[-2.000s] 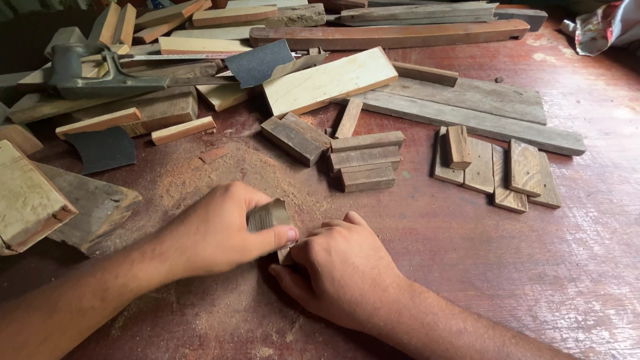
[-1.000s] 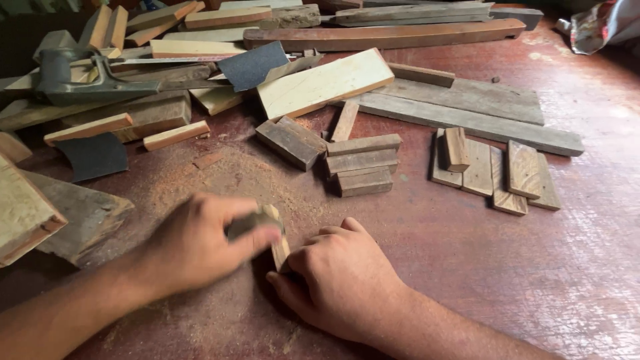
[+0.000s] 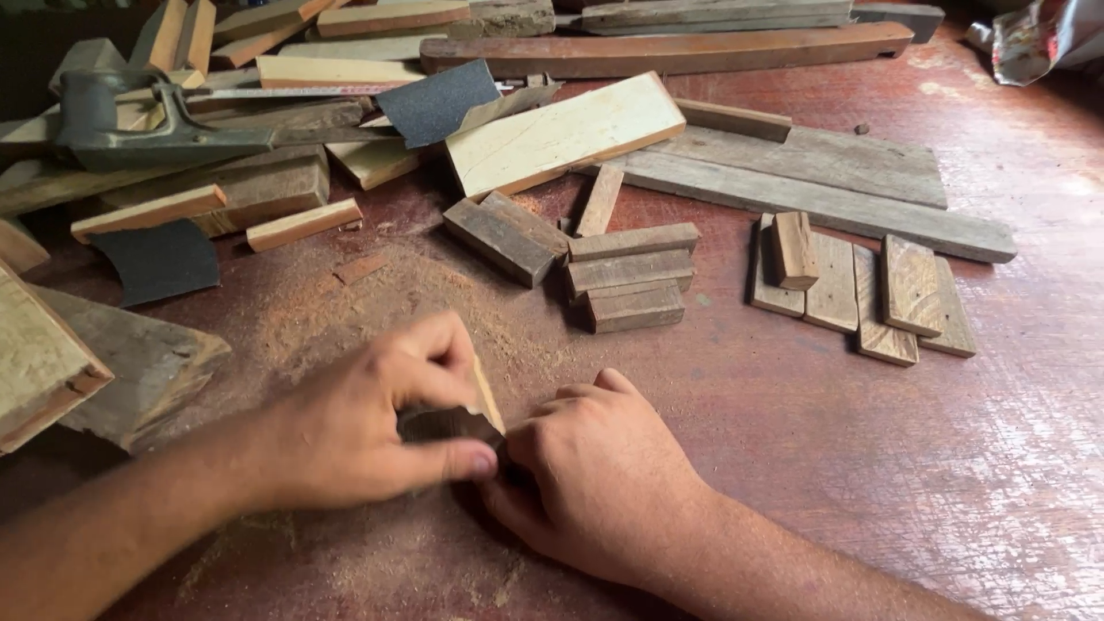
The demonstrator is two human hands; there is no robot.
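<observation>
Low in the middle of the head view, my left hand (image 3: 371, 423) grips a piece of dark sandpaper (image 3: 444, 424) between thumb and fingers, against a small wood block (image 3: 488, 397). Much of that block is hidden by my fingers. My right hand (image 3: 595, 474) is closed on the block's near end and rests on the reddish wooden table (image 3: 828, 448). Fine sawdust (image 3: 388, 293) lies around both hands. Beyond them stand several short dark wood blocks (image 3: 634, 267). To the right lie several flat wood pieces (image 3: 832, 285), some stacked on others.
Behind are a pale board (image 3: 565, 134), long grey boards (image 3: 819, 198), a metal-framed tool (image 3: 129, 121) and two abrasive sheets, one on the boards (image 3: 440, 99) and one on the table (image 3: 164, 259). A thick wood block (image 3: 34, 362) and a rough board (image 3: 138, 354) lie left. Crumpled wrapping (image 3: 1026, 43) lies far right.
My left hand has shifted to and fro with the sandpaper around the small block. My right hand has stayed in about the same place, holding the block.
</observation>
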